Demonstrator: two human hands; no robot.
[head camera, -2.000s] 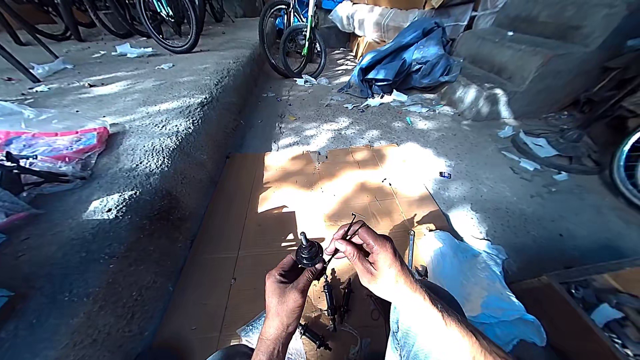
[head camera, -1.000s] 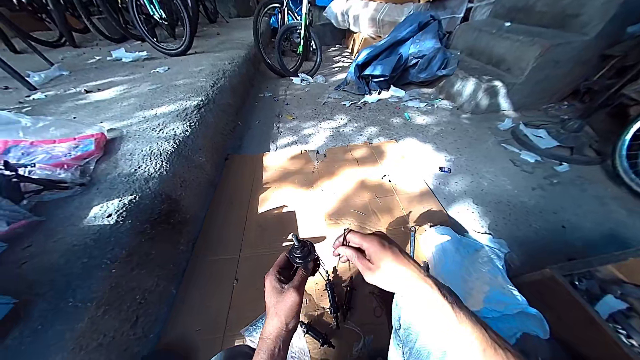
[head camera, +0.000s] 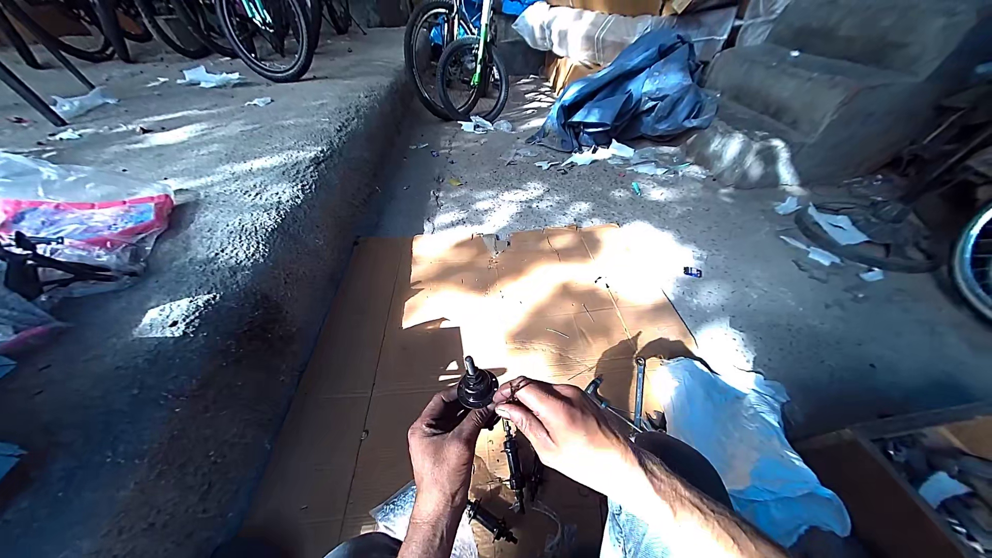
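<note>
My left hand (head camera: 446, 446) holds a black bicycle wheel hub (head camera: 477, 387) upright, its threaded axle end pointing up. Close against the hub's right side is my right hand (head camera: 554, 422), thumb and fingers pinched on a small, thin dark piece (head camera: 513, 390) too small to name. Below the hands, another black hub (head camera: 514, 465) and a further one (head camera: 490, 521) lie on the cardboard sheet (head camera: 372, 372), partly in shade. A wrench (head camera: 639, 391) lies right of my right hand, beside another metal tool (head camera: 594, 386).
White plastic sheeting (head camera: 736, 442) lies at my right, next to an open box of parts (head camera: 876, 480). A concrete ledge (head camera: 256, 201) runs along the left, with plastic packaging (head camera: 85, 217) on it. Bicycles (head camera: 465, 66) and a blue tarp (head camera: 632, 93) stand farther off.
A second ago my right hand was a little apart from the hub; now its fingertips are against the hub's side. My left hand still holds the hub.
</note>
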